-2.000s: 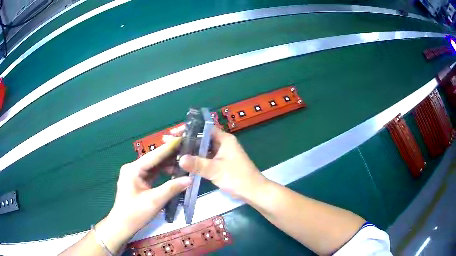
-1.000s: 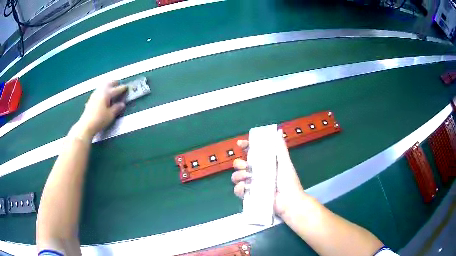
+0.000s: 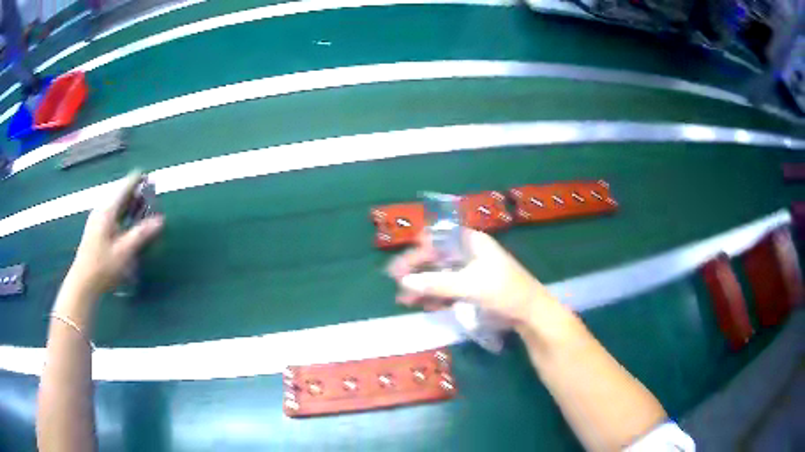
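Observation:
My left hand (image 3: 110, 243) is at the left, blurred, closed around a dark grey fixture (image 3: 146, 196) above the belt; most of the fixture is hidden by the hand. My right hand (image 3: 477, 287) grips a silvery metal plate (image 3: 447, 231), blurred and tilted, above a red fixture (image 3: 397, 226). The plate and hand hide part of that red fixture. A second red fixture (image 3: 565, 202) lies end to end with it on the belt. A third red fixture (image 3: 369, 384) lies on the near green worktop.
A grey fixture (image 3: 95, 148) lies in the farther lane, another (image 3: 12, 280) at the left edge. A red bin (image 3: 61, 100) and blue bin (image 3: 25, 122) stand at the far left. Red fixtures (image 3: 770, 278) line the right. White guide rails (image 3: 353, 152) divide the lanes.
My left hand has left the grey fixture in the farther lane, come nearer and taken hold of a dark one. That farther fixture appears farther left. My right hand has tilted the plate.

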